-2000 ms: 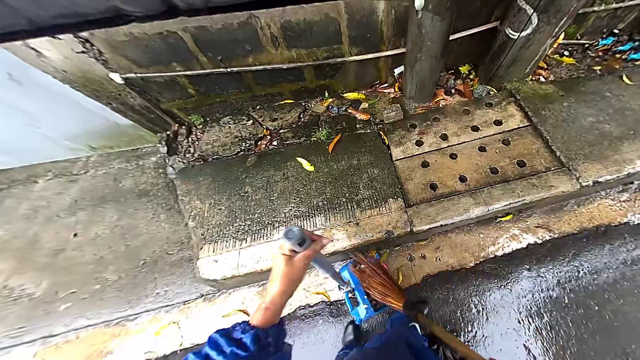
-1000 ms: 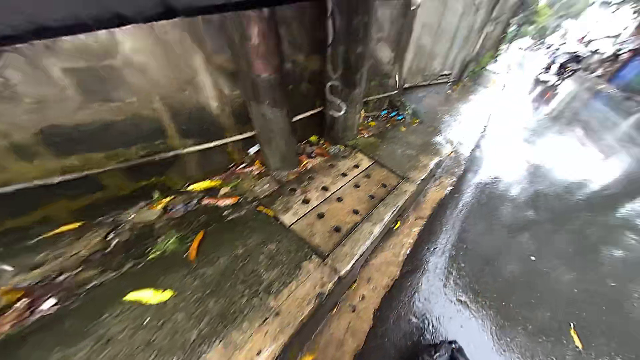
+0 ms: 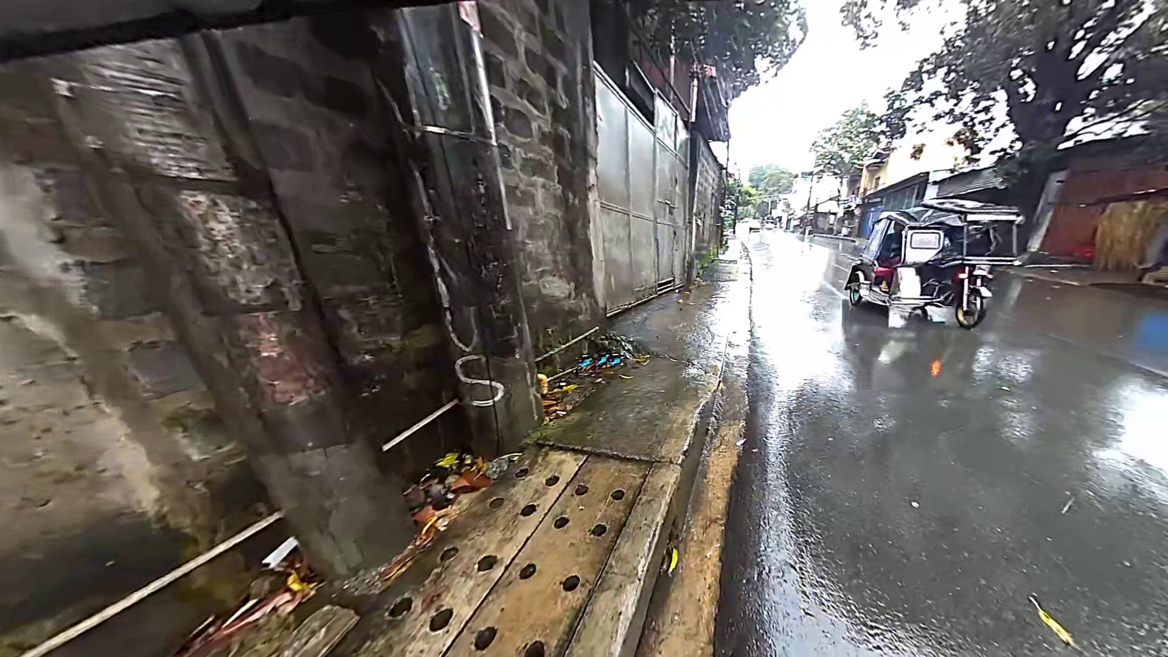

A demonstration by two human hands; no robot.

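Neither of my hands shows in the head view now, so what they hold cannot be seen. Concrete drain covers with round holes [image 3: 547, 547] lie in the sidewalk at the bottom centre. Wet fallen leaves [image 3: 429, 516] are gathered between the covers and the foot of a leaning post [image 3: 265, 365]. Farther along, more leaves and bits of blue litter [image 3: 598, 363] lie by the wall. A single yellow leaf [image 3: 1052, 622] rests on the wet road at the lower right, and another [image 3: 673, 559] is at the curb.
A darker post [image 3: 470, 228] with a curved white mark stands beside the block wall [image 3: 538, 164]. Beyond it is a metal gate [image 3: 639, 192]. The curb [image 3: 693, 456] borders the wet road [image 3: 912, 456], where a motor tricycle [image 3: 926, 260] is on the far side.
The view has swung up and right, along the street. Two seconds ago a hand held a grey handle near a blue object and a stick broom; these are now out of view.
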